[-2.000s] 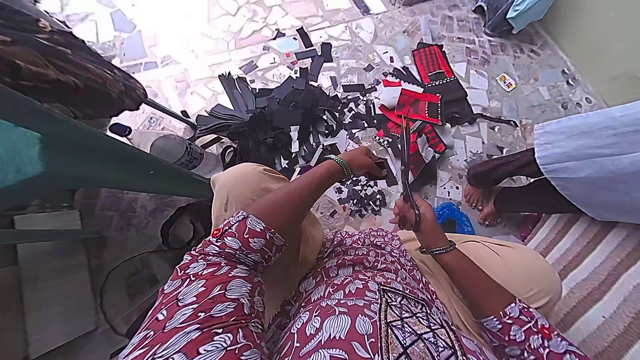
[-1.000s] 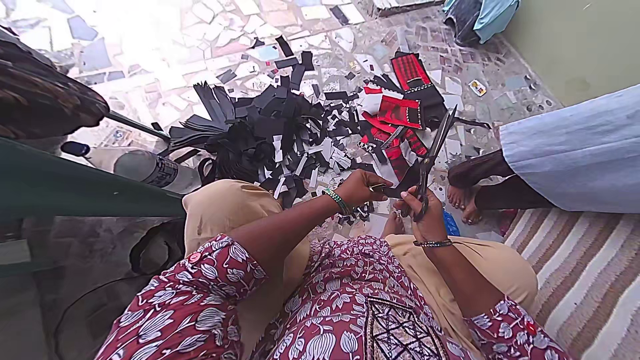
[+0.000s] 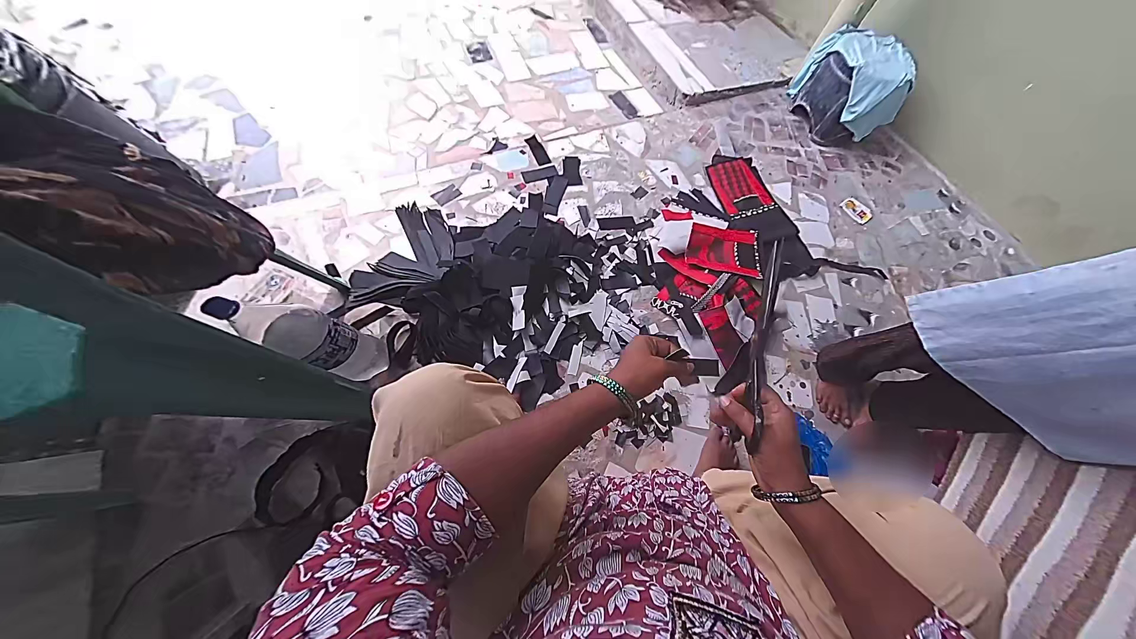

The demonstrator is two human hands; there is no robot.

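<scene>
My left hand [image 3: 652, 366] pinches a small black strip [image 3: 701, 366] above the floor, its free end pointing right. My right hand [image 3: 770, 435] grips a pair of scissors [image 3: 761, 346] by the handles, with the long blades pointing up and away. Whether the blades are parted is hard to tell. A dark piece lies close to my right fingertips; what holds it is unclear. Beyond both hands spreads a heap of black strips [image 3: 506, 266] mixed with small black and white scraps [image 3: 652, 417]. Red and black plaid pieces with beaded trim [image 3: 723, 248] lie right of the heap.
A plastic bottle [image 3: 302, 333] lies at left beside a green frame [image 3: 177, 346]. Another person's feet [image 3: 836, 401] and pale blue garment [image 3: 1038, 346] are at right, by a striped mat [image 3: 1056, 524]. Light blue cloth [image 3: 874, 75] hangs over something near the wall.
My hands have moved apart since a second ago, when they were close together at the scissors. The scissors now point more straight away from me. The view has shifted, showing more floor ahead.
</scene>
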